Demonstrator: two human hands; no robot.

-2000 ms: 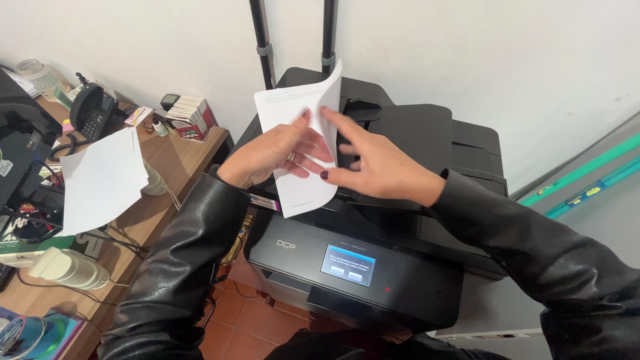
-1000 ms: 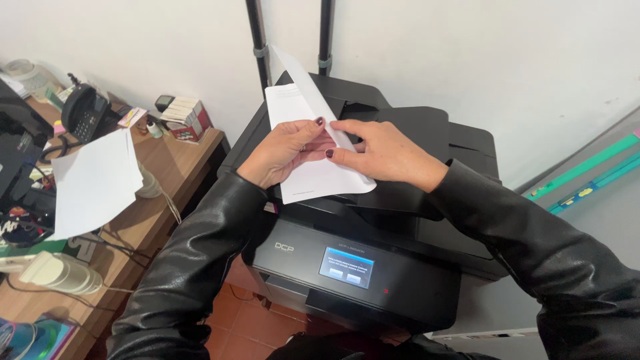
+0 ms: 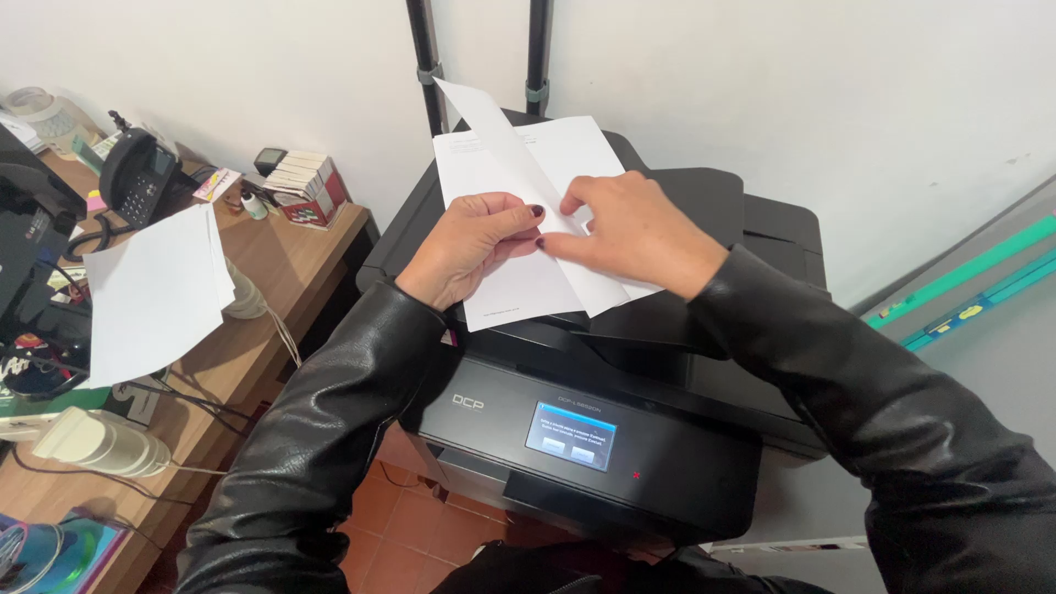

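Several white paper sheets (image 3: 511,289) lie over the top of a black multifunction printer (image 3: 577,412). One sheet's edge is turned up and leans diagonally across the others. My left hand (image 3: 483,243) pinches the sheets near their middle between thumb and fingers. My right hand (image 3: 635,231) bears on the raised sheet from the right, its thumb tip close to my left fingers and its index finger bent. The upper sheets are fanned apart, with part of another sheet showing at the right. Below the hands, the printer's touchscreen (image 3: 571,436) is lit and bears writing.
On the wooden desk (image 3: 272,272) at left are a desk phone (image 3: 140,177), loose white sheets (image 3: 157,289), a box of cards (image 3: 305,190), a white bottle (image 3: 254,205) and cables. Two black poles stand against the wall behind the printer. A grey surface with green strips is at right.
The sheets are now fanned wider, with one showing at the right under my right hand. Both hands have stayed over the printer at the paper, and the raised sheet leans further left at its top.
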